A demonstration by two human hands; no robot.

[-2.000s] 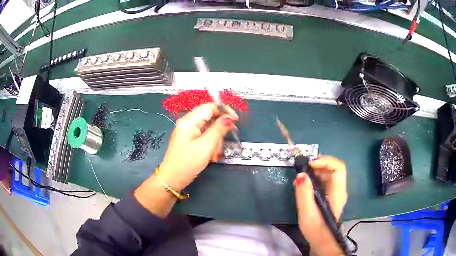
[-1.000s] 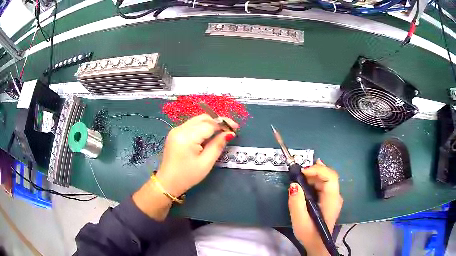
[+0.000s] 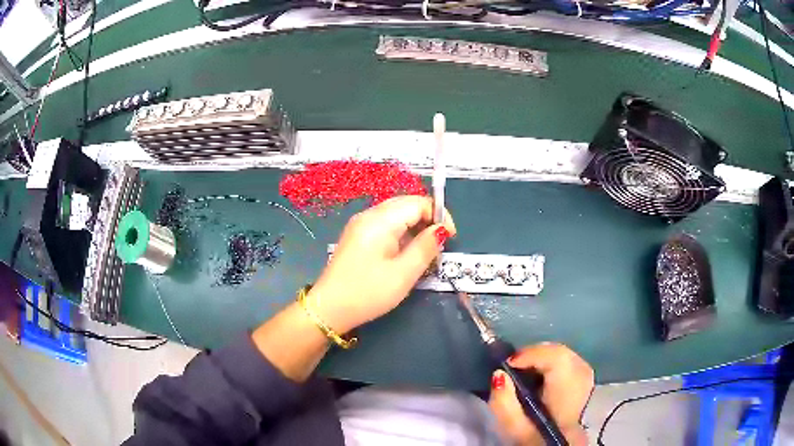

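Note:
A grey LED bar housing (image 3: 528,285) with a row of round LED boards lies on the green mat in front of me. My left hand (image 3: 383,261) holds pale tweezers (image 3: 439,161) upright, the wide end pointing up. It covers the left part of the bar, and the tweezers' tips are hidden. My right hand (image 3: 550,392) holds the soldering iron (image 3: 498,347) by its black handle. The iron's tip is at the bar's front edge, near the LED board beside my left fingers; I cannot tell if it touches. A heap of red wires (image 3: 339,185) lies behind my left hand.
Black wires (image 3: 246,258) and a green-rimmed solder spool (image 3: 148,244) lie left. Stacked grey bars (image 3: 213,126) stand back left, another bar (image 3: 461,54) at the back. A fan (image 3: 657,161) and a scoop-shaped holder (image 3: 684,287) stand right. A black box-shaped device (image 3: 59,209) is far left.
My left hand has moved right from the red heap to the bar, with the tweezers now upright. The iron's tip has come down and left towards the bar's front edge.

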